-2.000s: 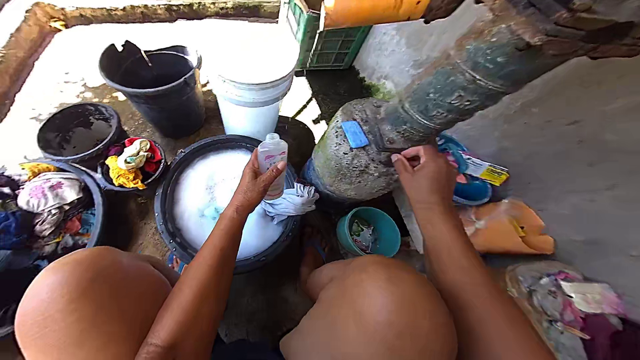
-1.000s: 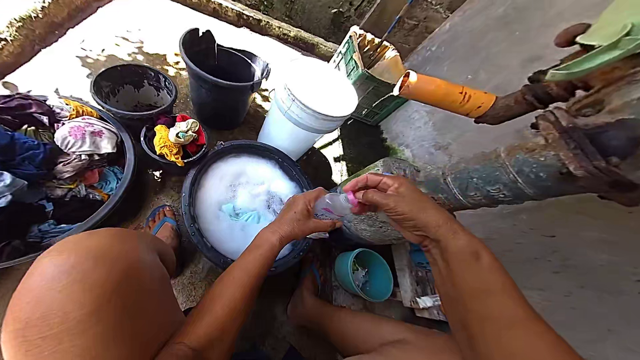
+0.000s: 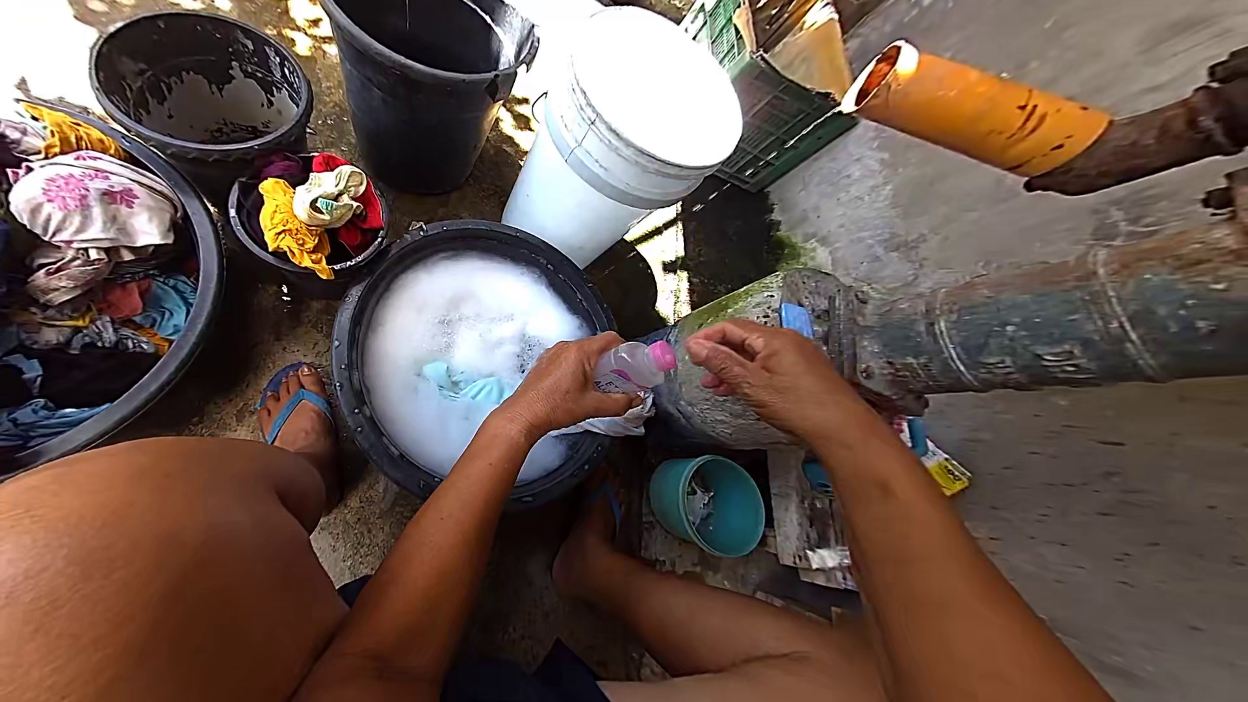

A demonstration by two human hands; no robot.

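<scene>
My left hand (image 3: 570, 385) grips a clear plastic bottle (image 3: 629, 369) with a pink cap (image 3: 663, 356), tilted to the right above the rim of a black tub. White suds and a pale blue cloth (image 3: 468, 385) fill that tub (image 3: 351, 390). A whitish cloth (image 3: 619, 421) hangs at its right rim, partly behind the bottle. Just right of the cap is my right hand (image 3: 756, 375), its fingers curled; whether it holds anything small cannot be seen. Behind it stands the concrete base (image 3: 726, 405) of a pump pipe, with a blue bar (image 3: 797, 319) on top.
A large basin (image 3: 210, 283) of clothes lies left, near a small bucket (image 3: 258, 255) of clothes. Beyond are black buckets (image 3: 409, 117), a white pail (image 3: 575, 161) and a green crate (image 3: 780, 127). An orange spout (image 3: 1004, 112) and thick pipe (image 3: 1043, 322) extend right. A teal bucket (image 3: 678, 502) stands below.
The right hand, at the bottle's pink cap one second ago, is now apart from it. Two seconds ago the bottle was upright with no pink cap on it, and the right hand was by the pump base.
</scene>
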